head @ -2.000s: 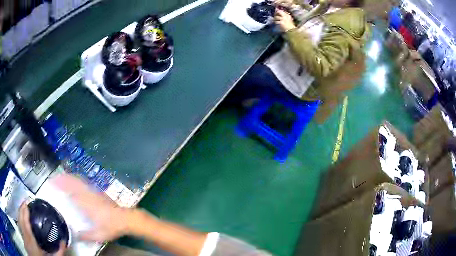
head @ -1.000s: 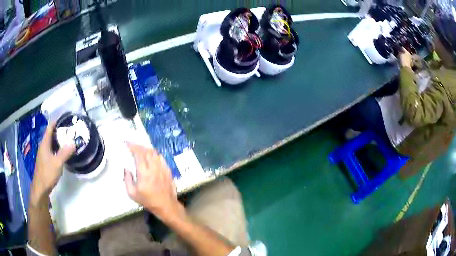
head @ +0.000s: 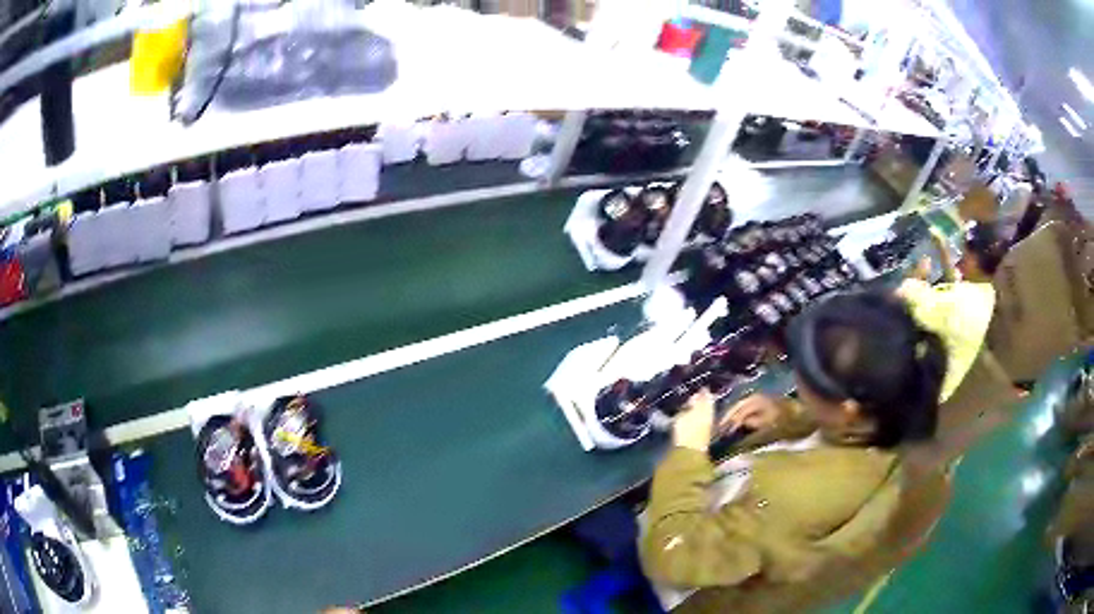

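No working hand of mine shows clearly; only a small skin-coloured sliver is at the bottom edge, and I cannot tell which hand it is. A camera unit with a round black head and white body (head: 60, 566) lies on the white mat (head: 118, 581) at the lower left, partly cut off. Two open camera heads, one with red wires (head: 232, 465) and one with yellow wires (head: 300, 451), stand side by side on the dark green bench (head: 420, 462), in white housings.
A person in an olive jacket (head: 768, 510) sits at the bench on the right, hands at a row of black camera heads (head: 624, 408). More units stand behind. A white shelf (head: 480, 66) runs above. A silver-white box (head: 66, 428) stands behind the mat.
The view has swung up and right along the line. Both my hands have dropped almost wholly out of view. The camera unit near me now lies at the lower left.
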